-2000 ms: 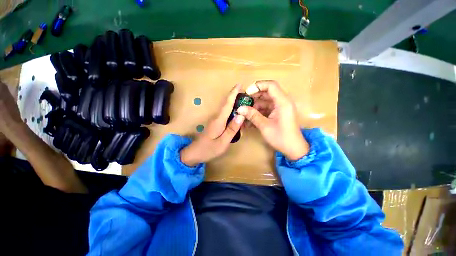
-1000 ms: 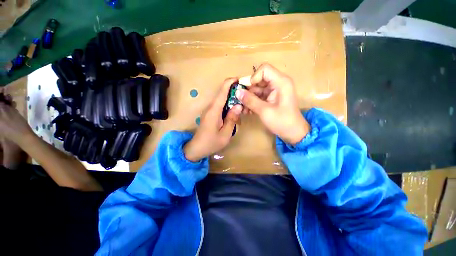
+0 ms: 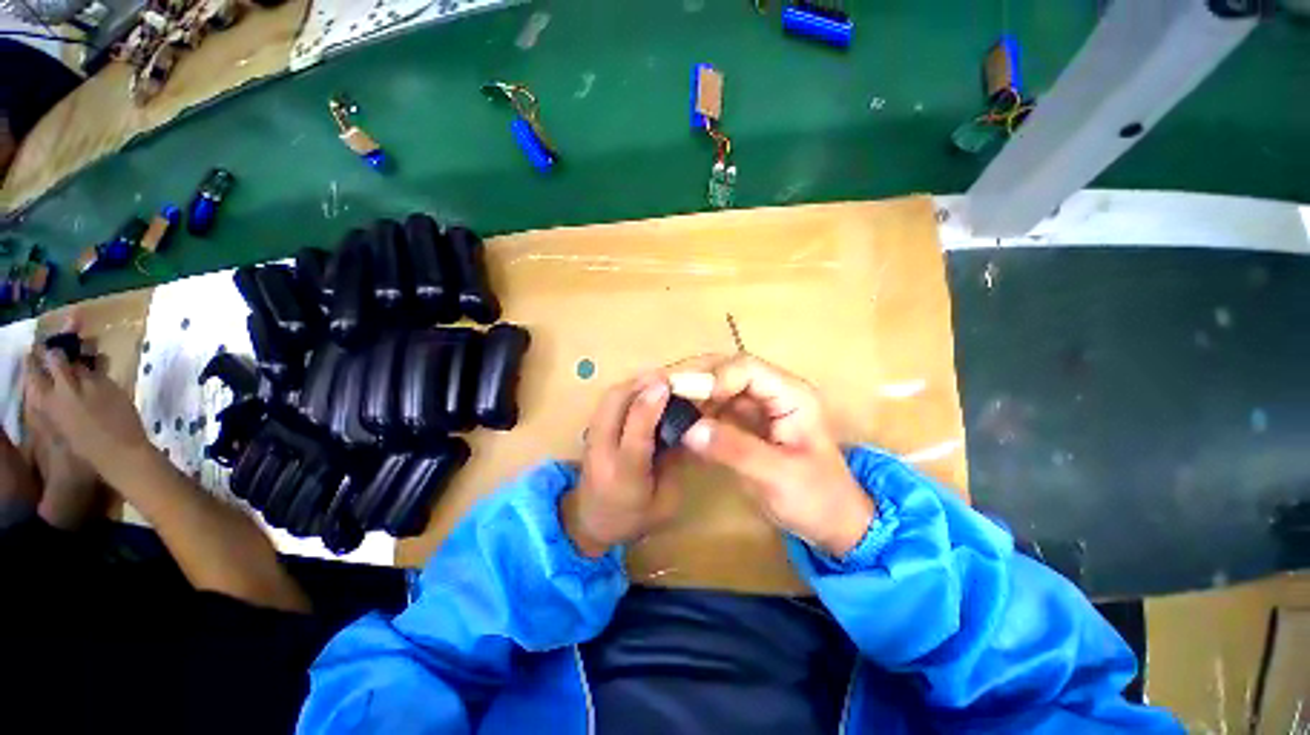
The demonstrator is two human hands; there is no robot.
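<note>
My left hand [image 3: 626, 462] grips a black plastic housing [image 3: 677, 421] over the cardboard mat [image 3: 848, 309]. Only a dark, ridged-looking end of it shows between the fingers. My right hand [image 3: 783, 442] touches the same housing with its thumb and fingers from the right. A small white part [image 3: 691, 385] shows at the fingertips of both hands, at the housing's far end. A thin dark stick-like thing [image 3: 736, 333] points away from the right fingers; whether it lies on the mat or is held cannot be told. The inside of the housing is hidden.
Stacked black shells [image 3: 410, 379] stand on a white sheet at left. The green belt [image 3: 618, 115] carries several blue batteries with wired boards. A grey metal post [image 3: 1099, 108] rises at upper right. Another person's hands [image 3: 86, 409] are at far left. A dark green surface [image 3: 1135, 417] lies right.
The view has tilted up and shows more belt. The housing has been turned, so the green board seen before is now hidden. Both hands stay on it.
</note>
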